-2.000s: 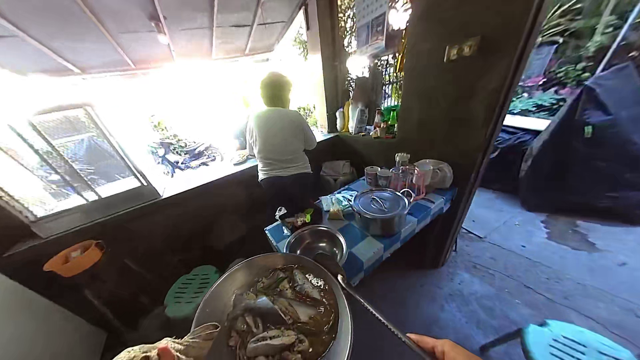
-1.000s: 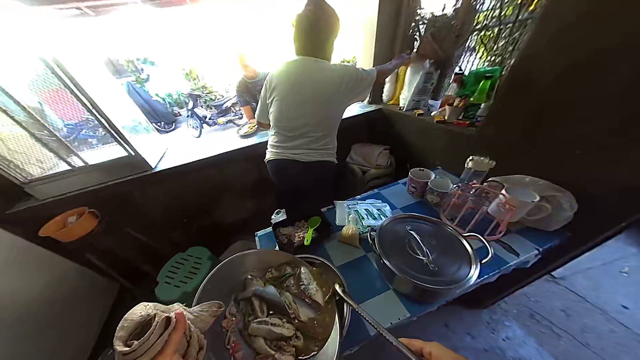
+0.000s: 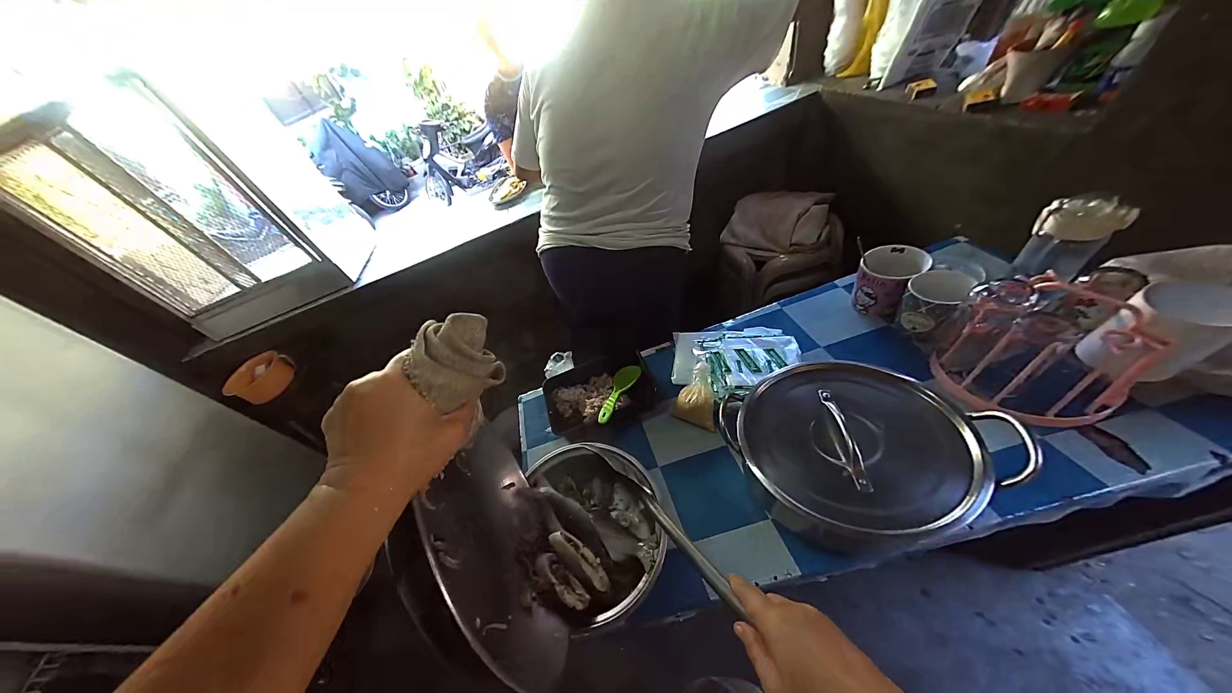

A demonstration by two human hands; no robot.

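My left hand (image 3: pixel 390 428) grips a folded cloth (image 3: pixel 454 364) at the raised rim of a large metal pan (image 3: pixel 481 549), which is tilted to the right. Fish pieces and dark liquid (image 3: pixel 573 568) lie at the pan's low side, over a round steel bowl (image 3: pixel 657 568) on the table's near corner. In my right hand (image 3: pixel 794 630) is the long metal handle of a ladle or spoon (image 3: pixel 698 558); its head is among the food and cannot be made out. Whether the cloth wraps the pan's handle is hidden.
A lidded steel pot (image 3: pixel 866 462) stands on the checkered table (image 3: pixel 707 491), with mugs (image 3: pixel 887 279) and a pink glass rack (image 3: pixel 1049 409) behind it. A black tray (image 3: pixel 587 395) holds food and a green spoon (image 3: pixel 621 385). A person (image 3: pixel 616 135) stands beyond the table, facing away.
The pan was held fairly level and now tips steeply over the bowl. My left hand with the cloth has risen. The view has moved closer to the table.
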